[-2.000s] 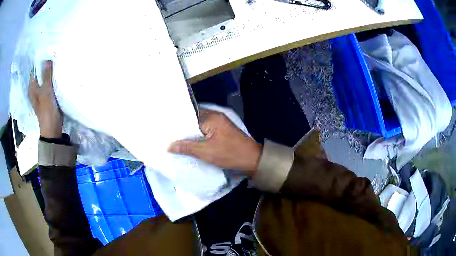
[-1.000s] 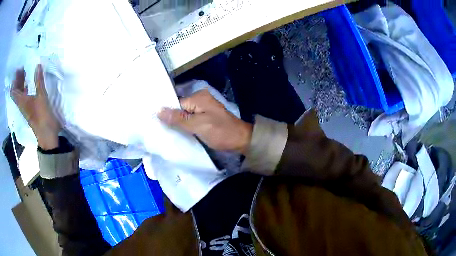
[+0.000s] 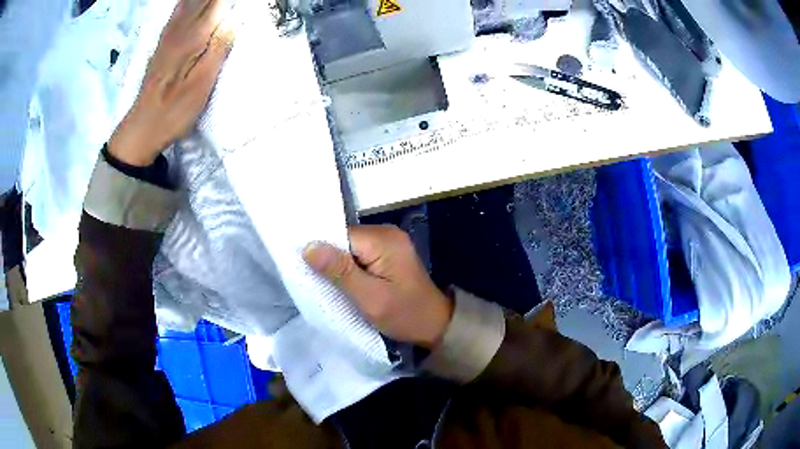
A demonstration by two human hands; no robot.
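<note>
A pale knit garment piece (image 3: 263, 175) with finely striped ribbing lies on the table's left part and hangs over the front edge. My left hand (image 3: 180, 83) lies on it with the fingers pointing toward the needle area (image 3: 285, 16); whether it grips cloth I cannot tell. My right hand (image 3: 386, 285) pinches the ribbed edge between thumb and fingers, just in front of the table edge. The cloth's right edge runs from my right hand up to the needle area. The overlock machine (image 3: 417, 31) stands behind, beside the cloth.
Thread snips (image 3: 570, 86) lie on the white table (image 3: 491, 158), with a dark grey crumpled item (image 3: 667, 57) farther right. A blue crate (image 3: 627, 237) with pale cloth (image 3: 728, 254) over it stands at the right. Another blue crate (image 3: 206, 373) is at the lower left. Lint (image 3: 561, 219) lies below the table.
My left hand has moved up and right onto the cloth near the needle. My right hand still holds the edge. The view has shifted, showing more of the machine, and the ribbing is now clear.
</note>
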